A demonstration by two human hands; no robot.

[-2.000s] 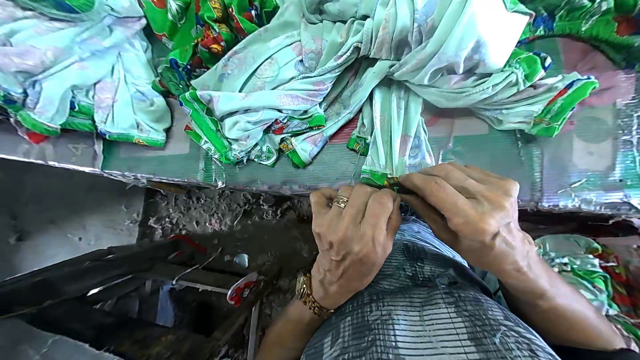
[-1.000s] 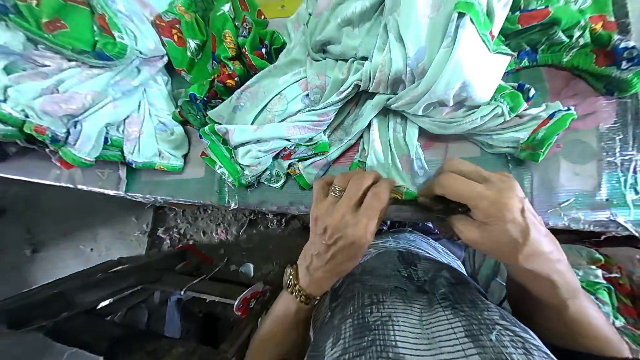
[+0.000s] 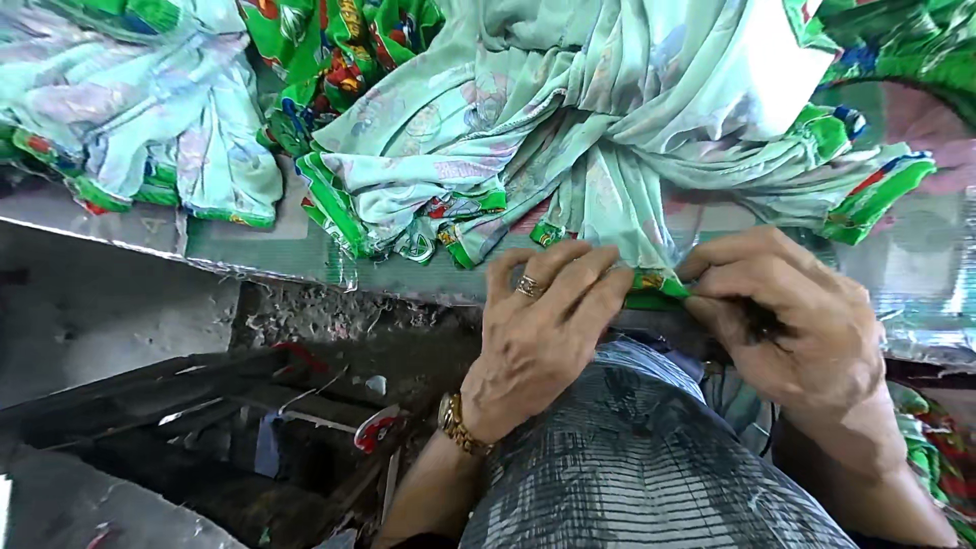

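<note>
A crumpled pale green printed garment (image 3: 610, 114) lies turned partly inside out, its bright green bands showing at the edges. At the near table edge both hands pinch one green printed hem (image 3: 652, 284) of it. My left hand (image 3: 545, 328), with a ring and a gold-coloured watch, grips the hem's left end; its fingertips are partly hidden. The thumb and index finger of my right hand (image 3: 785, 320) pinch the right corner. More garment edges with green bands lie on the table just beyond my left hand.
Another pale green garment (image 3: 145, 114) lies at the left, beside bright green printed cloth (image 3: 343, 53). The table covering (image 3: 252, 248) is worn, patterned sheeting. Below left stands a dark frame (image 3: 305, 404) with a red and white object (image 3: 375, 428). More printed cloth (image 3: 926, 442) lies low at the right.
The hem between my hands is more exposed now, its green corner showing at my right fingertips. My right hand has changed its finger position. The view has shifted slightly.
</note>
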